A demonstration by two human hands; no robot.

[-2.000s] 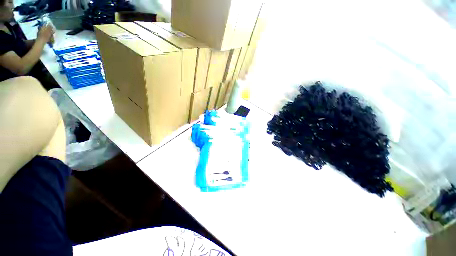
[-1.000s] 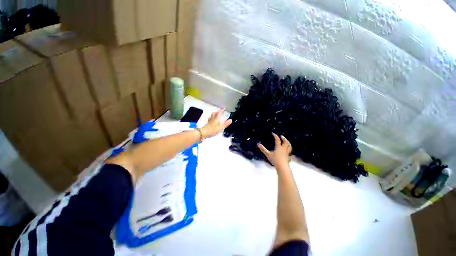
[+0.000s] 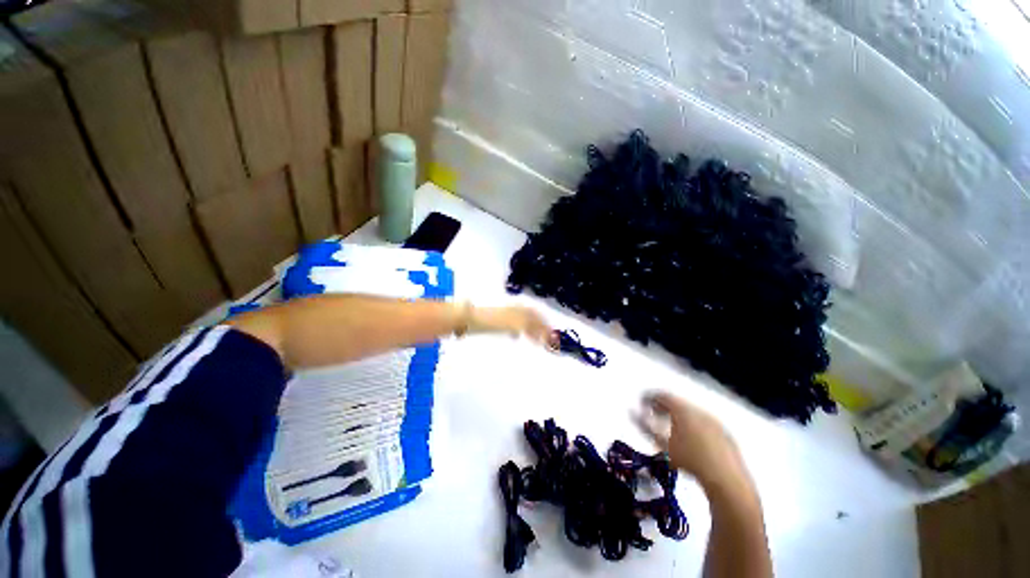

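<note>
A large black cable pile [image 3: 689, 271] lies at the back of the white table against the sheeted wall. A smaller heap of coiled cables [image 3: 587, 488] lies nearer me. My left hand [image 3: 522, 325] reaches across the retail boxes, its fingertips at a single coiled cable [image 3: 581, 348]; whether they grip it is unclear. My right hand [image 3: 680, 427] is blurred, above the right side of the small heap; whether it holds anything is hidden. The blue-and-white retail boxes [image 3: 350, 440] lie overlapped at the left, partly under my left arm.
A green bottle [image 3: 396, 190] and a black phone [image 3: 434, 233] stand and lie behind the retail boxes. Brown cartons [image 3: 181, 169] are stacked at the left. A printed box with black cable on it [image 3: 932, 423] is at the right, near brown cardboard [image 3: 974, 531].
Both hands have come back from the large pile toward me. A small heap of coiled cables and a single coil now lie in front of the large pile.
</note>
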